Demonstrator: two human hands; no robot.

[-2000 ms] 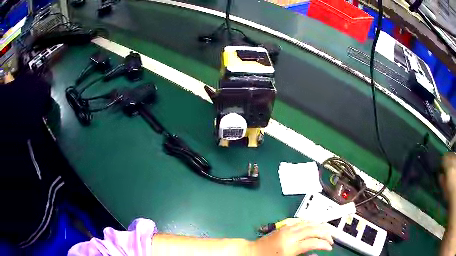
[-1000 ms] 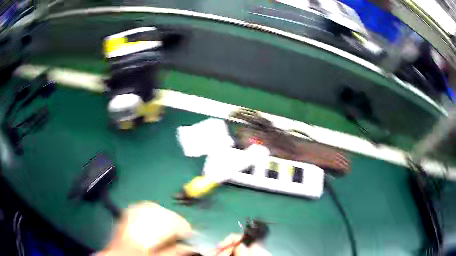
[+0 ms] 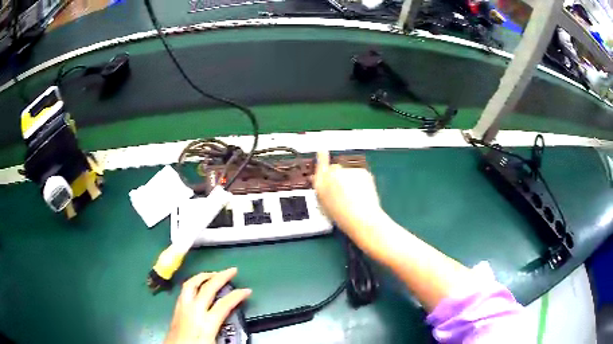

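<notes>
My left hand (image 3: 205, 306) holds a black corded socket unit (image 3: 233, 329) on the green mat at the bottom. Its black cable (image 3: 282, 318) runs right to a bundle of loops (image 3: 361, 272) below my right hand. My right hand (image 3: 346, 195) is at the right end of the brown power strip (image 3: 309, 176); what its fingers hold is hidden. The white power strip (image 3: 262, 232) lies in front of the brown one, with a dark piece in its middle outlet. The test plug (image 3: 191, 236) rests across the white strip's left end, yellow end toward my left hand.
A white pad (image 3: 159, 195) lies left of the strips. The yellow-and-black device (image 3: 60, 151) stands at the left. A long black power strip (image 3: 527, 198) lies at the right by a metal post (image 3: 514, 74). A corded unit (image 3: 368, 65) lies on the dark conveyor.
The view has swung right. The socket unit has come under my left hand on the mat. My right hand has moved up to the brown strip, and the cable bundle now lies beside the white strip.
</notes>
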